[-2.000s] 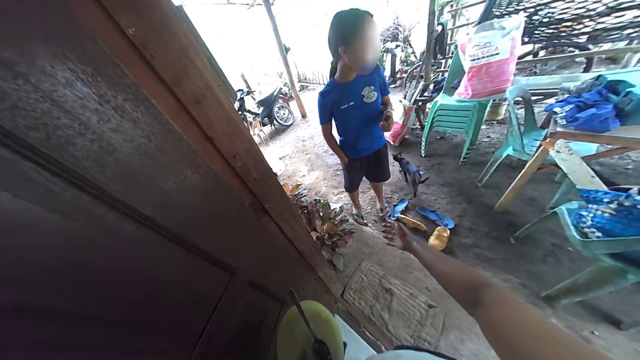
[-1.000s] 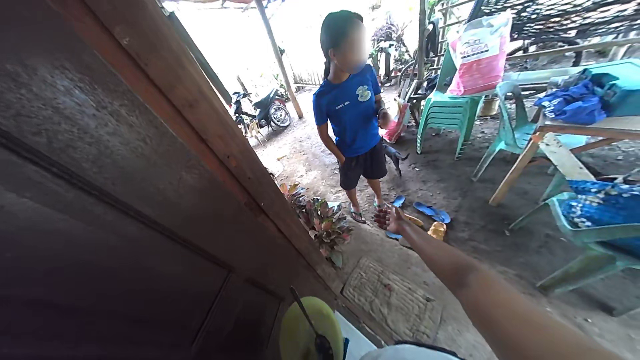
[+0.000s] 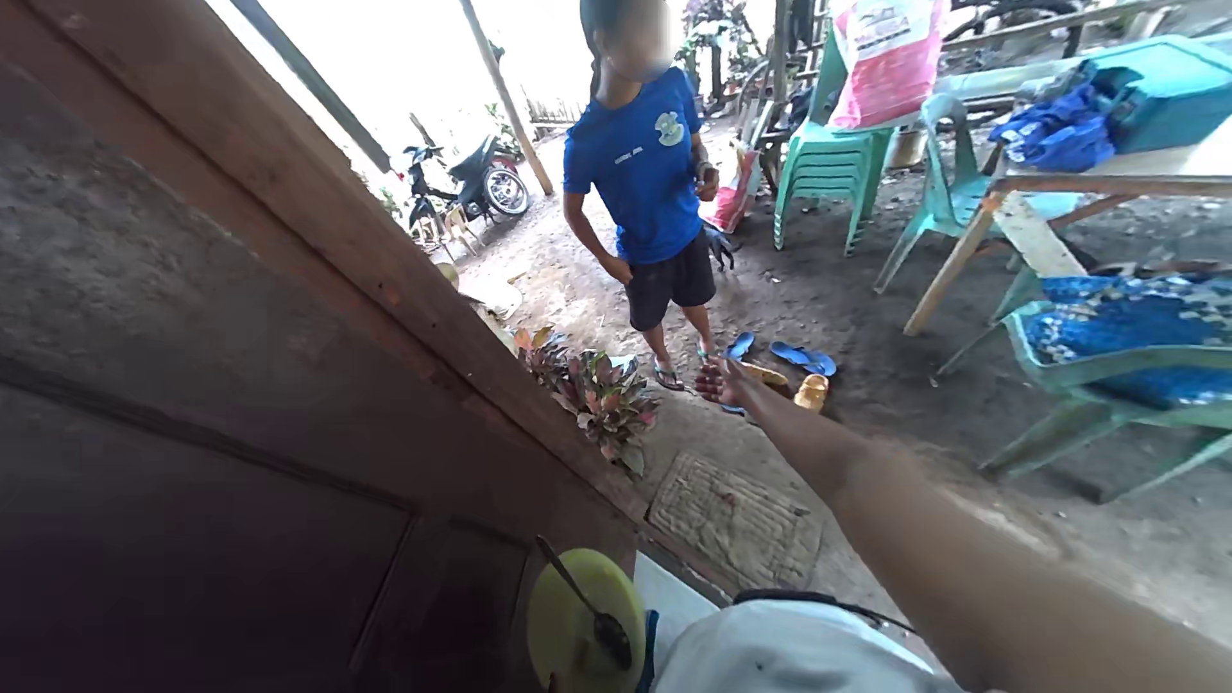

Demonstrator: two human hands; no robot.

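My right hand (image 3: 724,383) reaches out at the end of my stretched arm, palm partly up, fingers apart, with nothing in it. It appears just in front of the feet of a person (image 3: 640,164) in a blue shirt and dark shorts. At the bottom, a yellow-green plate (image 3: 584,630) with a dark metal spoon (image 3: 610,635) lying in it is close to my body. Small bits of fingers show at the plate's lower edge, apparently my left hand (image 3: 554,681); most of that hand is hidden, so its hold on the plate cannot be made out.
A wooden door frame (image 3: 318,231) runs diagonally at left, with a potted-looking plant (image 3: 606,404) beside it. A doormat (image 3: 736,520) lies on the step, near blue slippers (image 3: 804,358) and tan clogs (image 3: 811,393). Green plastic chairs (image 3: 833,178) and a table (image 3: 1136,178) stand right; a motorcycle (image 3: 472,183) is behind.
The dark animal, seen beside the person's legs two seconds ago, is now mostly behind them. My right arm remains stretched out, with its fingers in a changed pose.
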